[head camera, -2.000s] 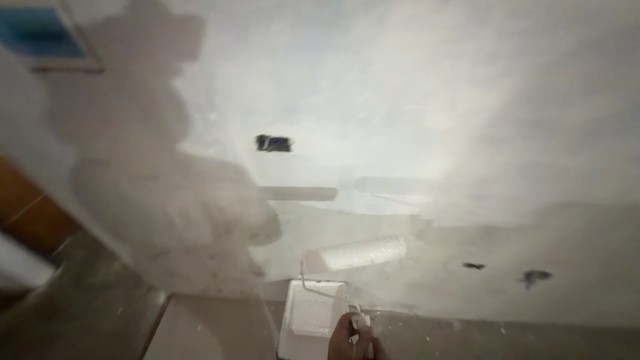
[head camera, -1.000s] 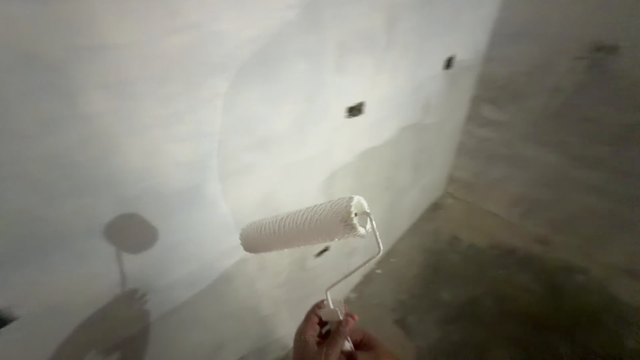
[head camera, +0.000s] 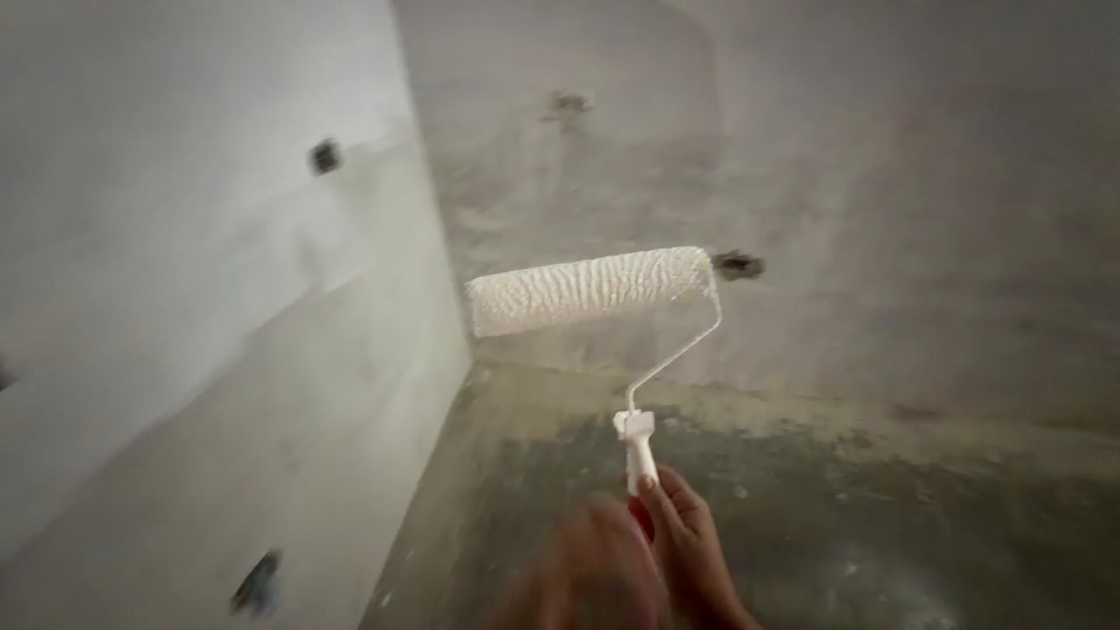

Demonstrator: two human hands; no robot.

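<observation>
A paint roller [head camera: 595, 289] with a white, paint-coated sleeve is held up in front of the walls, its wire frame bending down to a white and red handle [head camera: 640, 464]. My right hand [head camera: 687, 529] grips that handle, with the thumb along it. Close by on the left is my left hand [head camera: 591, 564], strongly blurred, by the handle's lower end; whether it touches the handle cannot be told. The left wall [head camera: 192, 201] is white above and greyer below. Beyond the roller stands a grey, patchy wall [head camera: 840, 175].
The two walls meet in a corner behind the roller's left end. Dark box openings show in the left wall [head camera: 325, 157] and low down on it [head camera: 256, 584]. Rough holes [head camera: 739, 264] mark the far wall. A stained concrete floor [head camera: 787, 525] lies below.
The roller, earlier over a white paint tray by the wall, is now held up near the corner. The view has swung far to the right, and the tray has left it.
</observation>
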